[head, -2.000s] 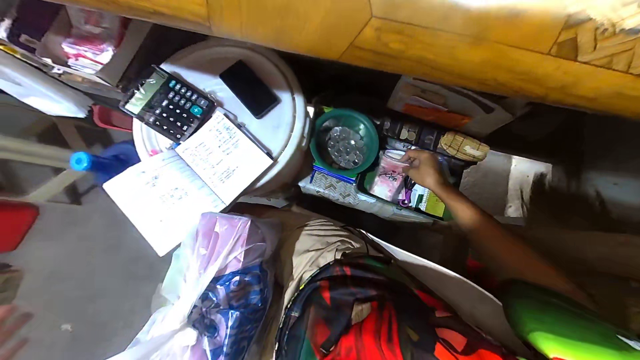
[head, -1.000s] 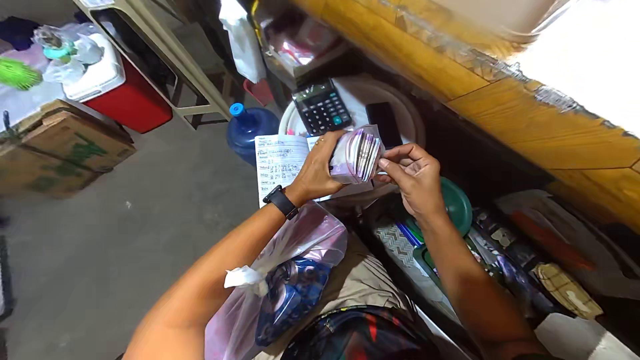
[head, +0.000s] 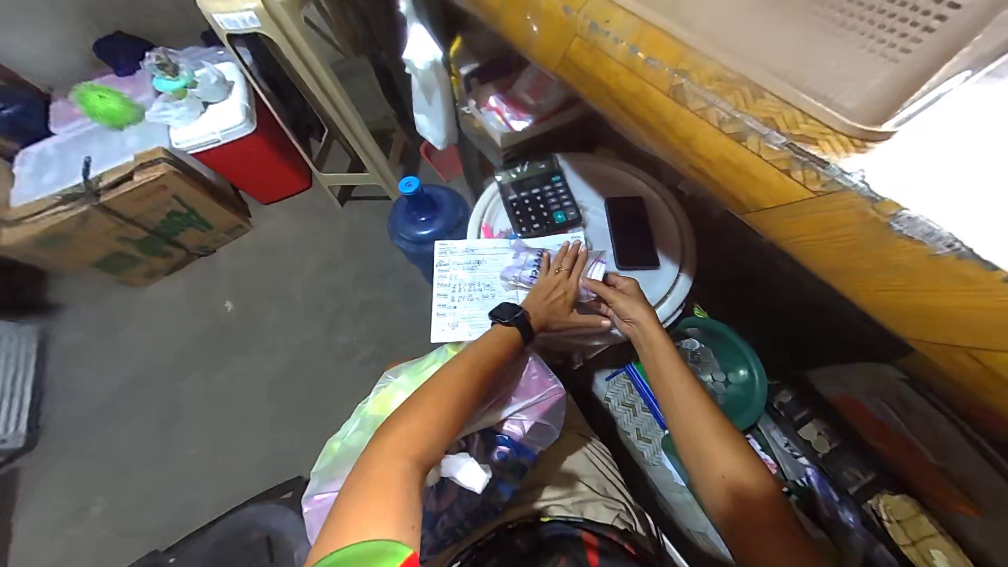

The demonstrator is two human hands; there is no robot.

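Note:
A clear plastic packet with purple printing (head: 521, 266) lies on an open notebook (head: 472, 295) with handwriting. My left hand (head: 557, 287), wearing a ring and a black watch, presses flat on the packet, fingers spread. My right hand (head: 622, 303) pinches the packet's right edge between thumb and fingers. What the packet holds is mostly hidden under the left hand. The notebook rests on a round white lid (head: 669, 213). Above the hands lies a black calculator (head: 539, 197), and to the right a dark phone (head: 631, 232).
A green bowl of coins (head: 724, 374) stands below right, beside trays of small goods. A wooden counter edge (head: 709, 150) runs along the upper right. To the left are a blue water jug (head: 425, 220), a beige stool (head: 315, 102) and a cardboard box (head: 134, 220). A plastic bag (head: 378, 417) sits by my lap.
The packet, held up between both hands one second ago, is now down on the notebook under my left hand. Two seconds ago my right hand was at the tray by the green bowl.

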